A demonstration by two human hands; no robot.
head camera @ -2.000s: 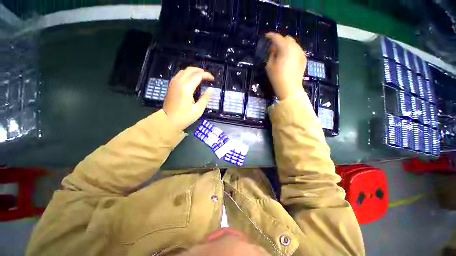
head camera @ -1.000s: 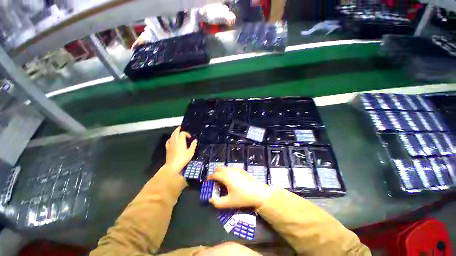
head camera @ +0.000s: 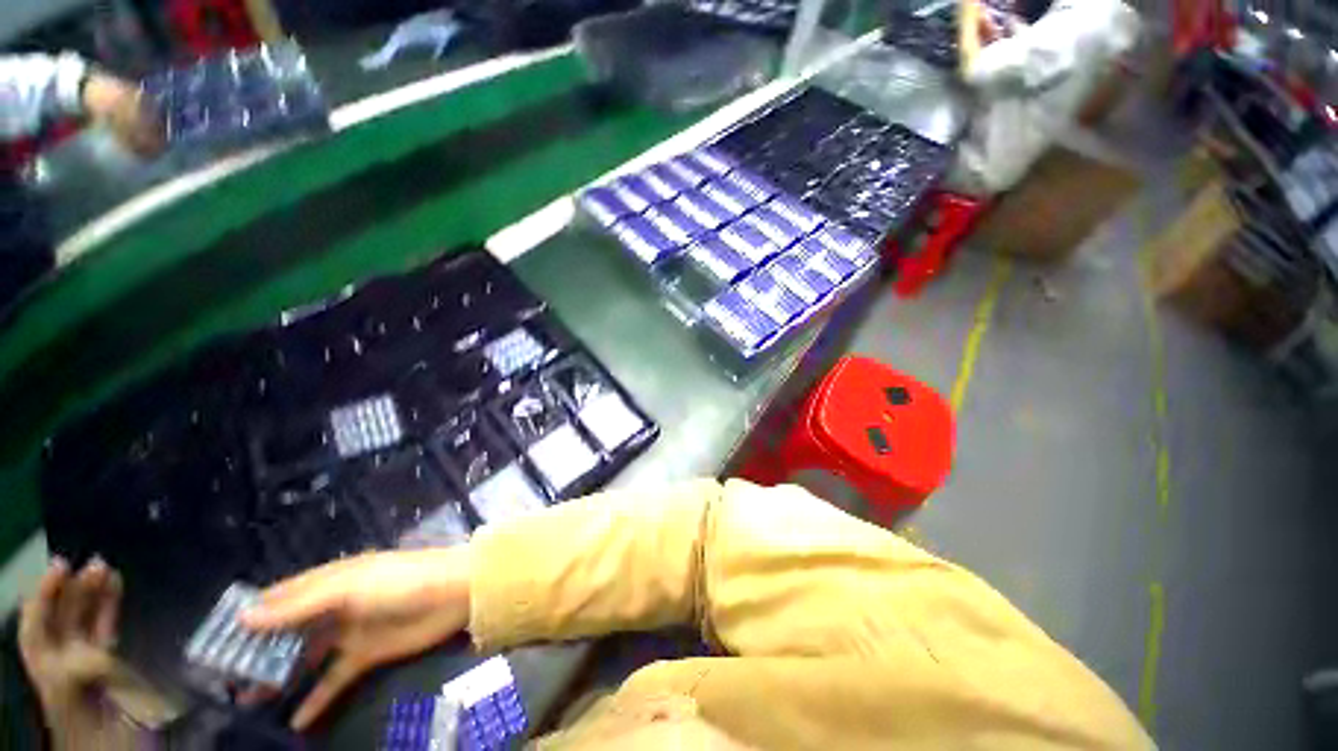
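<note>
My left hand is at the lower left, partly cut off and blurred, fingers raised and apart by the near left of the black housing tray. My right hand has its fingertips on a grey-white keypad at the tray's near edge. Whether this keypad lies inside a housing cannot be told. Keypads sit in front housings along the tray's near right row; two more show farther in, one at the middle and one at the right. Loose blue-and-white keypads lie near the bench edge.
A clear keypad tray stands beyond the black tray, with a dark tray behind it. The green conveyor runs beyond. A red stool stands by the bench. Another person's hand and a worker in white are farther off.
The view has swung to the right, so the stool and floor show. My right hand has moved from above the loose keypads to the tray's near left. My left hand's fingers are raised.
</note>
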